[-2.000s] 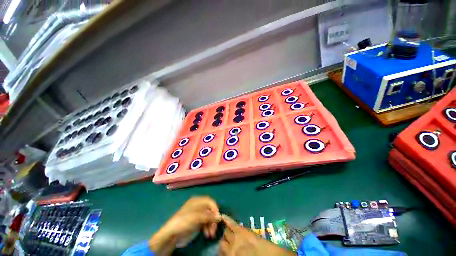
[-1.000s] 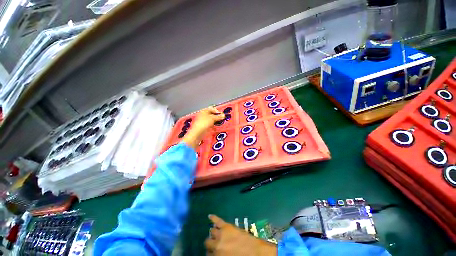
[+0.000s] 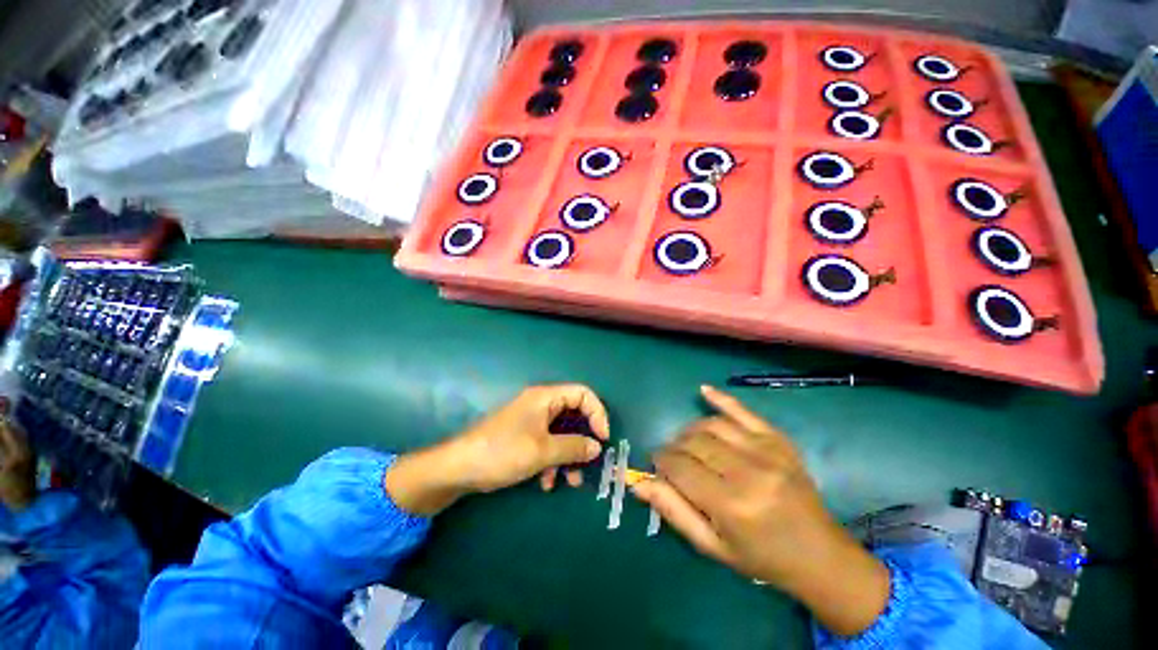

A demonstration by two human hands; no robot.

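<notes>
My left hand (image 3: pixel 527 442) is low in the centre, its fingers curled around a dark round display module (image 3: pixel 574 427), mostly hidden by the fingers. My right hand (image 3: pixel 756 489) is just right of it, index finger raised and apart. Its thumb and other fingertips are at an orange flex cable (image 3: pixel 638 477); whether they grip it cannot be told. Pale tape strips (image 3: pixel 618 485) cross the cable between the hands. The driver board (image 3: pixel 1031 559) lies at the lower right, with a small blue light and a grey ribbon cable (image 3: pixel 921 523) partly behind my right wrist.
A red-pink foam tray (image 3: pixel 762 333) of discs lies ahead, with a black pen (image 3: pixel 794 380) below it. White foam trays (image 3: pixel 318 121) are stacked at back left. A clear tray (image 3: pixel 108 337) and another person's blue sleeve (image 3: pixel 70 559) are at the left. A blue instrument's edge (image 3: pixel 1137 165) shows at right.
My left hand has come back from the foam tray with a dark disc. The tray's back middle pocket now shows two black discs, not three. The view has shifted down and closer.
</notes>
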